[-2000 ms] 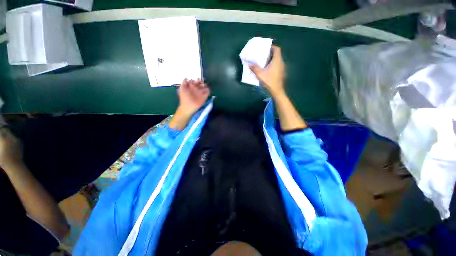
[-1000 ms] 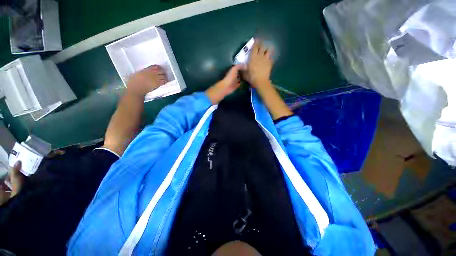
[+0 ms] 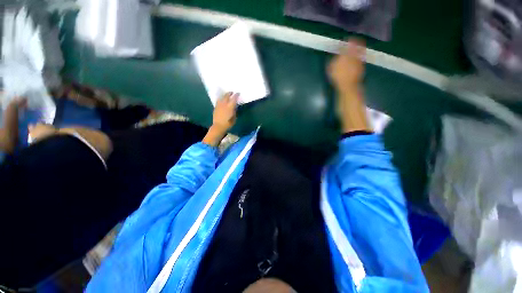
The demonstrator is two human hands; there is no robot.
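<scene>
A white box (image 3: 232,66) lies tilted on the green bench, its blank white face up. My left hand (image 3: 225,111) grips its near edge with the fingertips. My right hand (image 3: 347,67) is blurred, stretched out over the pale strip, right of the box. Nothing shows in it, but its finger shape is unclear. A dark grey wrapped packet (image 3: 343,17) with something white on it lies just beyond my right hand, not visibly touched. A small white card or booklet (image 3: 378,120) lies partly hidden behind my right forearm.
White boxes (image 3: 114,26) stand at the upper left. Another person's hand (image 3: 43,133) is at the left, near whitish plastic. Another dark packet (image 3: 501,37) is at the upper right. Clear plastic bags (image 3: 475,171) hang at the right, beside a blue bin (image 3: 426,233).
The view has turned. The open box is now a blank white face held by my left hand. My right hand has left the small white item and reached forward. The neighbour's hand has left the box.
</scene>
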